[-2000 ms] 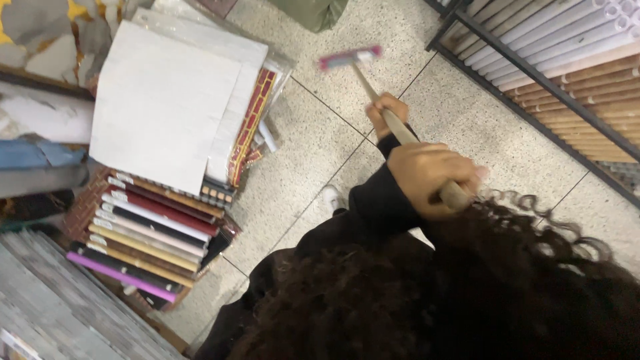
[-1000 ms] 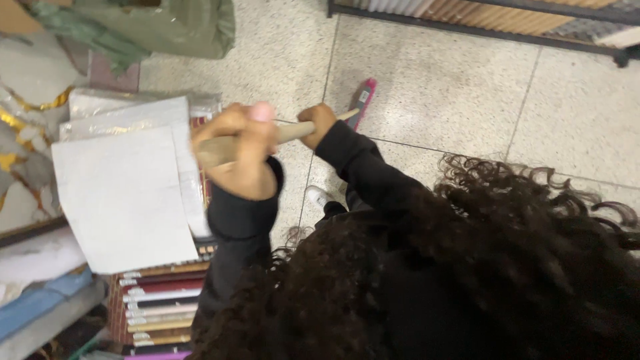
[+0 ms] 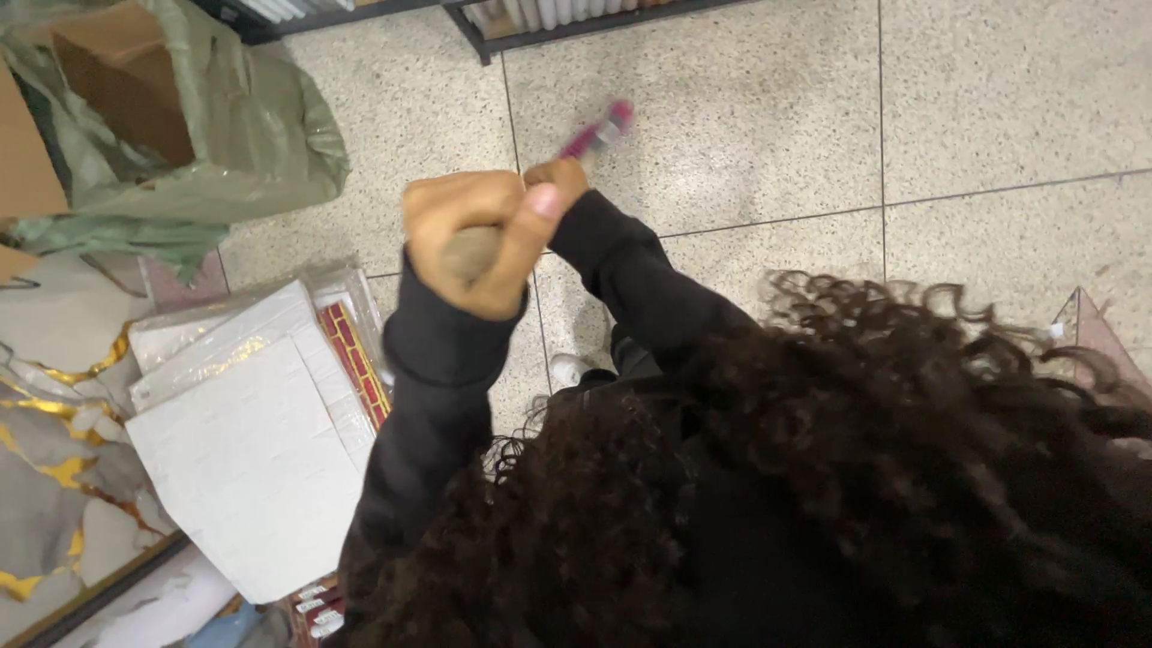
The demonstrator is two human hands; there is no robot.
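My left hand (image 3: pixel 468 238) is closed around the top end of a wooden broom handle (image 3: pixel 472 254), whose round tip points up toward the camera. Farther down the same handle, my right hand (image 3: pixel 560 180) grips it, partly behind the left thumb. Beyond the right hand, the pink and grey broom head (image 3: pixel 598 133) is low over the speckled tile floor (image 3: pixel 738 135); blur hides whether it touches. Most of the handle is hidden by my hands. Dark curly hair covers the lower part of the view.
White foam panels (image 3: pixel 261 459) in clear wrap are stacked at the left, beside gold-veined marble-look sheets (image 3: pixel 63 432). A green plastic bag (image 3: pixel 261 135) with cardboard stands at the upper left. A black metal rack (image 3: pixel 576 34) of rolls lines the top. My shoe (image 3: pixel 569 369) shows below.
The view has turned and shifted, bringing the green bag and cardboard fully in. Both hands have kept hold of the handle, which now points more steeply toward the camera than two seconds ago.
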